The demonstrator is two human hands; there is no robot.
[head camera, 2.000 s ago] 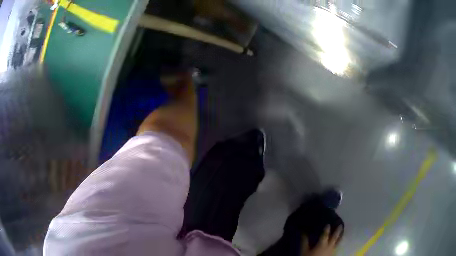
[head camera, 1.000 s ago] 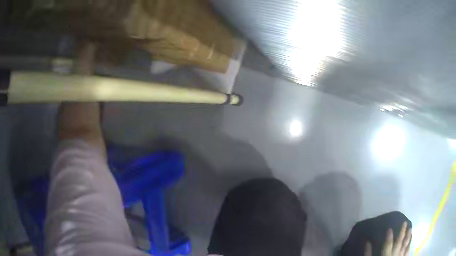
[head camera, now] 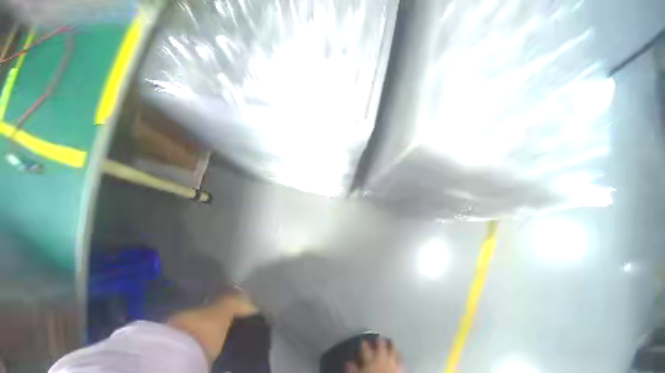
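Two piles of glittering clear plastic trays stand ahead, a left pile and a right pile, with a dark gap between them. Glare hides their detail. My left hand is blurred at the lower left, beyond a pale sleeve and beside my dark trouser leg. Its fingers are unclear, and I cannot tell if it holds anything. My right hand is cut by the bottom edge. It rests on a dark-clad knee, fingers apart, with nothing seen in it. Neither hand touches the piles.
The bench's green mat is at the left, with yellow tape, a thin red wire and a small item. Below the bench edge are brown cardboard, a pale bar and a blue stool. Yellow tape crosses the grey floor.
The view has swung from the space under the bench to the tray piles. My left arm, earlier reaching behind the pale bar by the cardboard, is now drawn back. My right hand still rests on the knee.
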